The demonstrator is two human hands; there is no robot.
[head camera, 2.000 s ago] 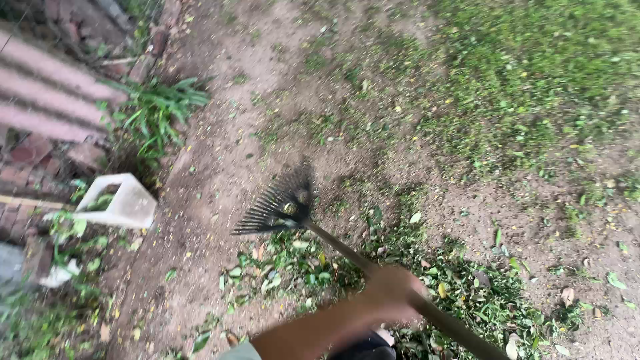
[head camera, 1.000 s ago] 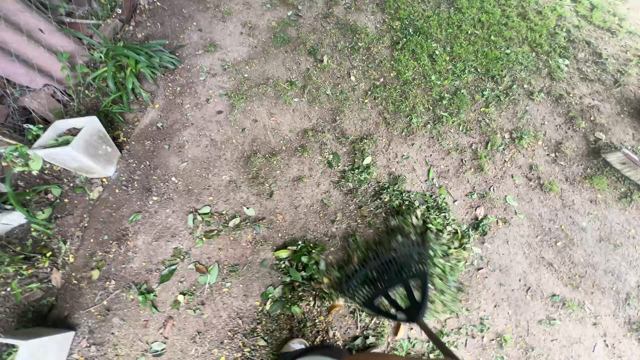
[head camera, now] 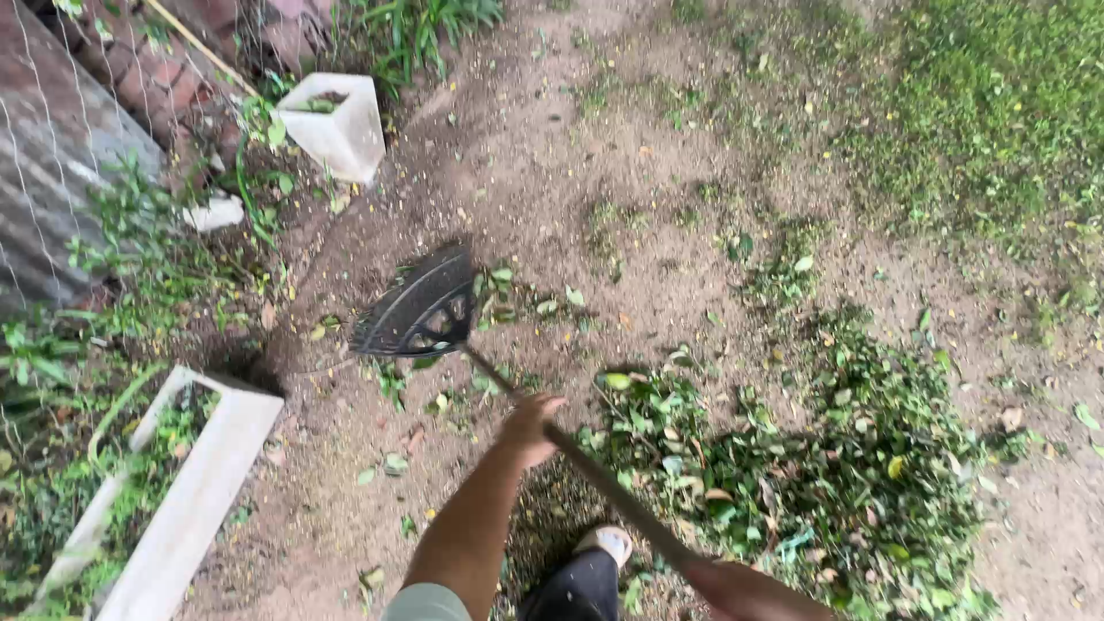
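A black fan-shaped leaf rake (head camera: 418, 306) lies with its tines over bare soil, left of the middle of the view. My left hand (head camera: 530, 429) is closed around the wooden-looking handle a short way behind the rake head. Lower right, my right hand (head camera: 733, 586), partly blurred, grips the same handle farther up the shaft. A broad heap of green leaves and clippings (head camera: 837, 457) spreads to the right of the handle. Scattered leaves dot the ground around the rake head.
A square white planter (head camera: 336, 129) stands upper left and a long white planter (head camera: 198, 500) lower left. Wire fencing, corrugated metal sheet (head camera: 52, 181) and bricks border the left side. Grass (head camera: 1009, 112) grows upper right. My shoe (head camera: 606, 545) shows at the bottom.
The rake head has moved from the leaf heap to the bare soil on its left. Both of my hands now show on the handle. The view has shifted left.
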